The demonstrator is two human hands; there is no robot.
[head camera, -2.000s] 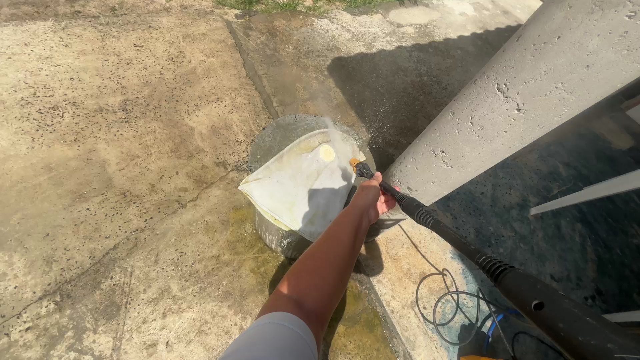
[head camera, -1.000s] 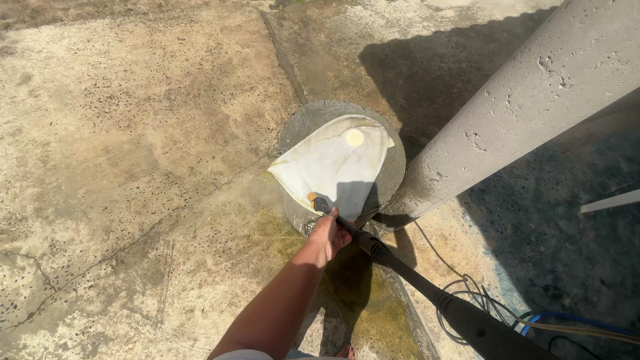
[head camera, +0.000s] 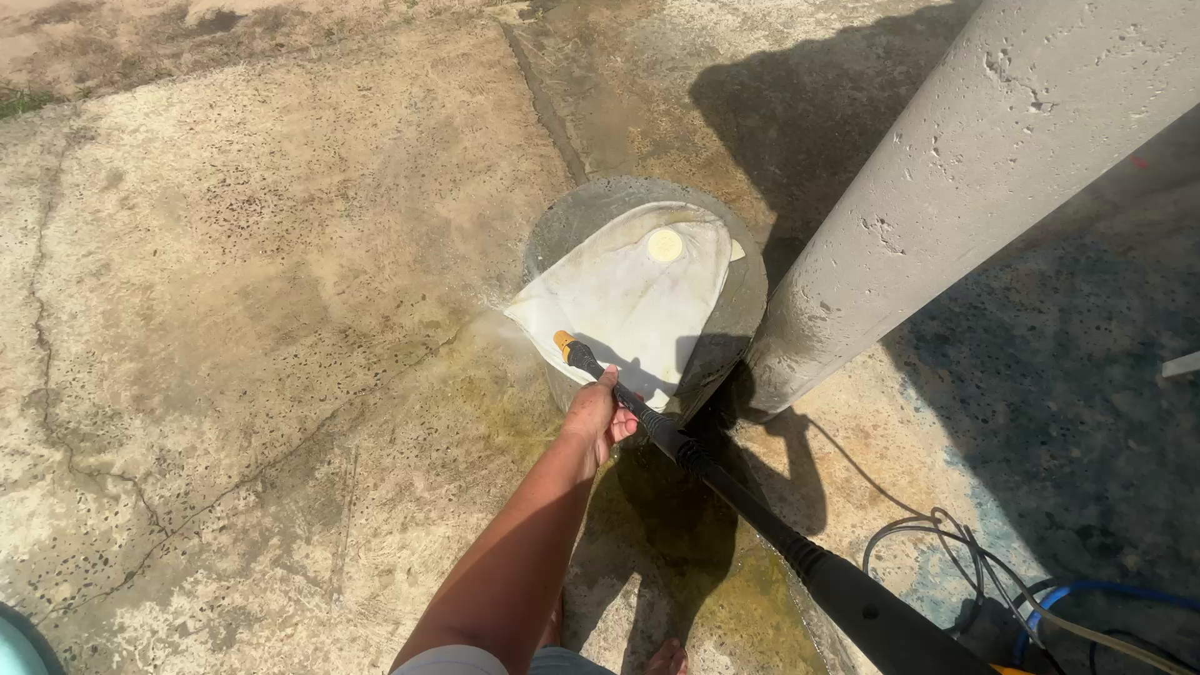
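My left hand [head camera: 603,412] is closed around the black lance of a pressure washer [head camera: 698,461] near its front end. The lance's yellow-orange nozzle [head camera: 562,341] points to the left over a white fabric piece [head camera: 614,281], and a fine spray shows beside the fabric's left corner. A pale yellow round disc [head camera: 665,245] lies on the fabric's upper part. The fabric is spread on top of a round grey concrete block [head camera: 572,217]. The lance widens toward the lower right, where its rear end leaves the frame. My right hand is out of view.
A thick concrete column [head camera: 947,178] slants up just right of the block. Dark hoses [head camera: 975,548] and a blue hose [head camera: 1078,589] lie coiled on the floor at lower right. My bare foot [head camera: 667,658] is at the bottom edge, near wet, greenish concrete. A turquoise object [head camera: 21,645] shows at lower left.
The nozzle was by the fabric's right edge two seconds ago and is now over its lower left part. The left hand has moved with it, still holding the lance.
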